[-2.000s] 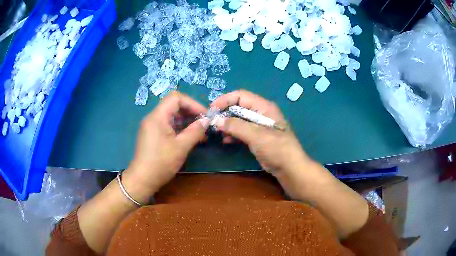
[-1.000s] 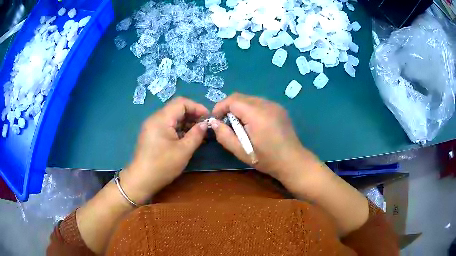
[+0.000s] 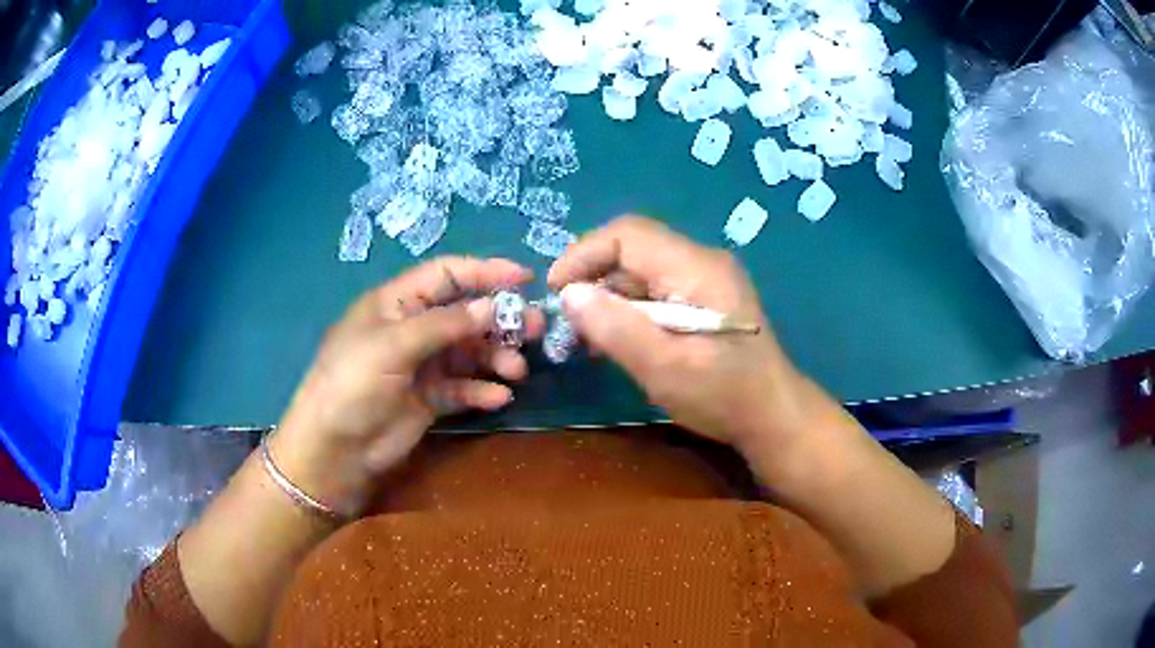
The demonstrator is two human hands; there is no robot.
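My left hand (image 3: 405,336) holds a small clear shell with a white perforated insert (image 3: 509,313) in its fingertips, holes facing up. My right hand (image 3: 665,329) holds a slim white pen-like tool (image 3: 690,318) whose brownish end points right. The tool's other end is hidden by the fingers. Another small clear piece (image 3: 559,339) shows just below my right fingertips; whether it is held or lies on the bench I cannot tell. The two hands are close, with a narrow gap between the fingertips.
Clear base shells (image 3: 456,101) lie in a loose pile beyond my hands. Frosted covers (image 3: 811,76) are heaped to its right, a few lying apart. A blue parts bin (image 3: 152,241) with whitish pieces stands left. A crumpled clear plastic bag (image 3: 1051,203) lies right.
My left hand has turned and its fingers have spread, showing the perforated piece. My right fingertips have moved slightly apart from the left, and the white tool has swung from steep to nearly level.
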